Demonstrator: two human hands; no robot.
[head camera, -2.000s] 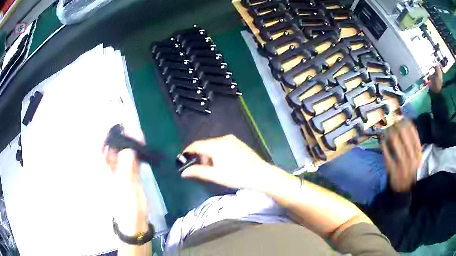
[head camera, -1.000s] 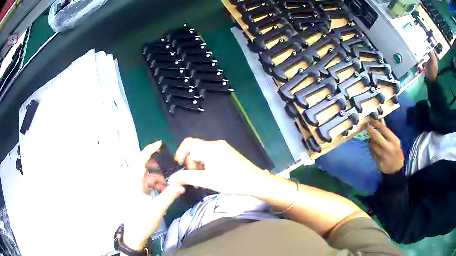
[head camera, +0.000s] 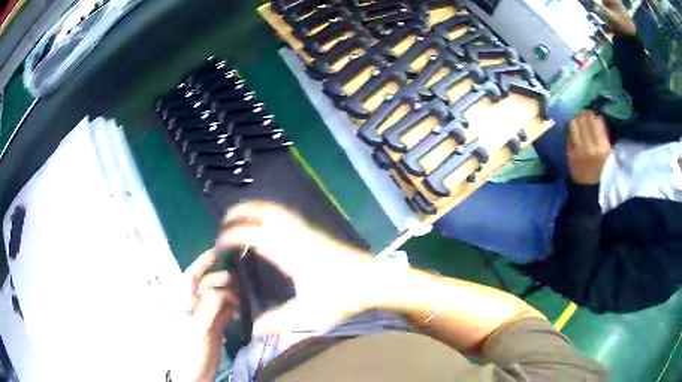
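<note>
A black moulded part (head camera: 245, 287) is held between my two hands at the lower centre; blur and my fingers hide its exact shape. My left hand (head camera: 213, 298) grips it from the left side. My right hand (head camera: 280, 250) is over its top and right side, fingers curled around it, blurred. Black angled handle bodies (head camera: 217, 149) with small silver spots lie overlapping in two rows on the black mat (head camera: 288, 186), beyond my hands.
White sheets (head camera: 82, 261) are stacked at left, with small black parts (head camera: 16, 231) at their left edge. C-shaped black parts (head camera: 396, 119) cover the tan board (head camera: 516, 119) at right. A second person's hand (head camera: 588, 149) is beside it. A clear plastic bag (head camera: 71, 48) lies upper left.
My hands have come together around the black part and turned it more upright. The view has shifted, so the mat and board appear further left. The second person's hand has moved off the board.
</note>
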